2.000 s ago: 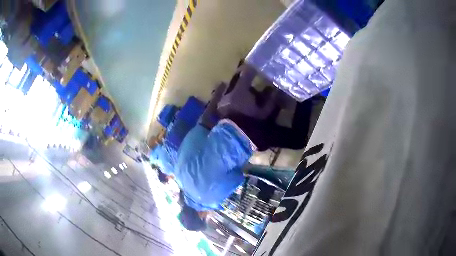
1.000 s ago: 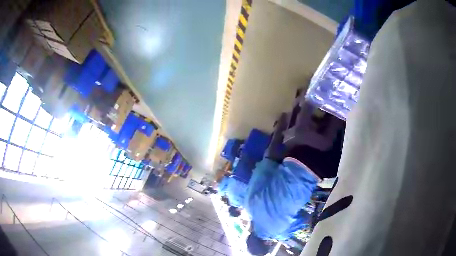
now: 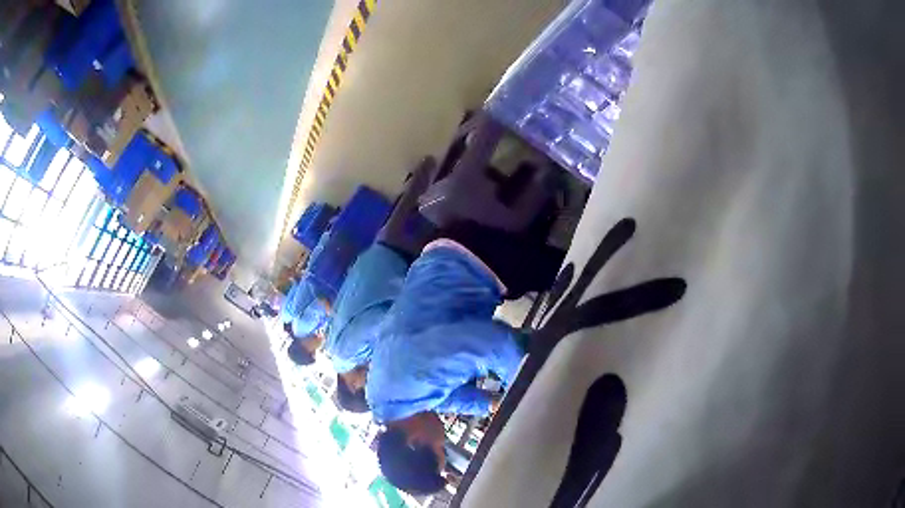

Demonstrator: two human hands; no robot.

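Neither my left hand nor my right hand is in the picture. A pale garment (image 3: 734, 228) with black printed marks fills the right side and hides what lies behind it. Nearest beyond it is a stack of shiny, pale purple trays (image 3: 571, 84) with a grid of pockets, partly covered by the garment. A dark purple-brown stool (image 3: 481, 184) stands beside the stack, under a seated person.
The view is tilted. Seated people in light blue smocks (image 3: 437, 327) line a bright bench with green strips (image 3: 339, 433). Blue totes (image 3: 352, 223) stand behind them. Yellow-black floor tape (image 3: 323, 104) edges the aisle. Cartons (image 3: 149, 193) and blue totes line its far side.
The aisle and workers have shifted left in the view since one second ago. The garment covers more of the picture, and more of the nearest worker's head and arm shows.
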